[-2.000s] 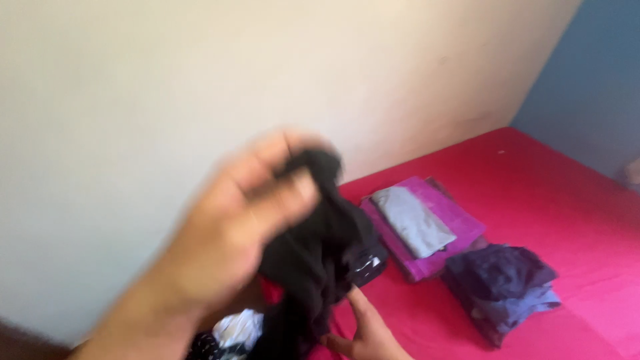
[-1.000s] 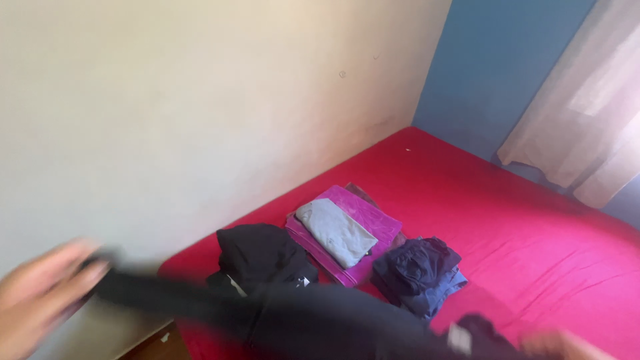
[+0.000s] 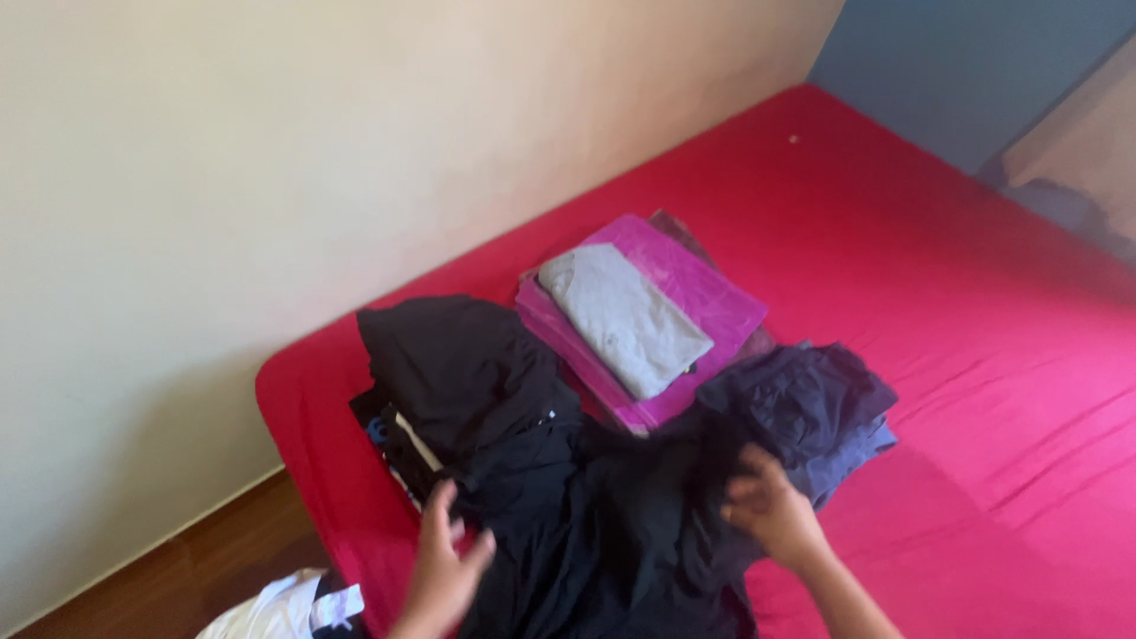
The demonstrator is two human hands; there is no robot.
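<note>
A black garment [image 3: 612, 532] lies spread and wrinkled at the near side of the bed, its upper parts touching the clothes behind it. At its left edge is my left hand [image 3: 448, 559], fingers apart, nothing gripped. My right hand [image 3: 772, 510] hovers at the garment's right side with spread, slightly curled fingers and holds nothing. Behind the left hand sits a stack of folded dark clothes [image 3: 461, 373]. Folded purple cloth [image 3: 710, 293] bears a folded grey cloth [image 3: 621, 319] in the middle. Folded navy clothes [image 3: 799, 399] are behind the right hand.
A red sheet [image 3: 976, 355] covers the bed, whose far side runs along a cream wall [image 3: 266, 160]. White fabric with a tag [image 3: 275, 612] shows at the lower left, above a brown wooden floor [image 3: 222, 532]. A curtain [image 3: 1083, 151] hangs at the upper right.
The black garment, stretched between my hands one second ago, now lies on the bed. Both hands have let go of it and come closer together.
</note>
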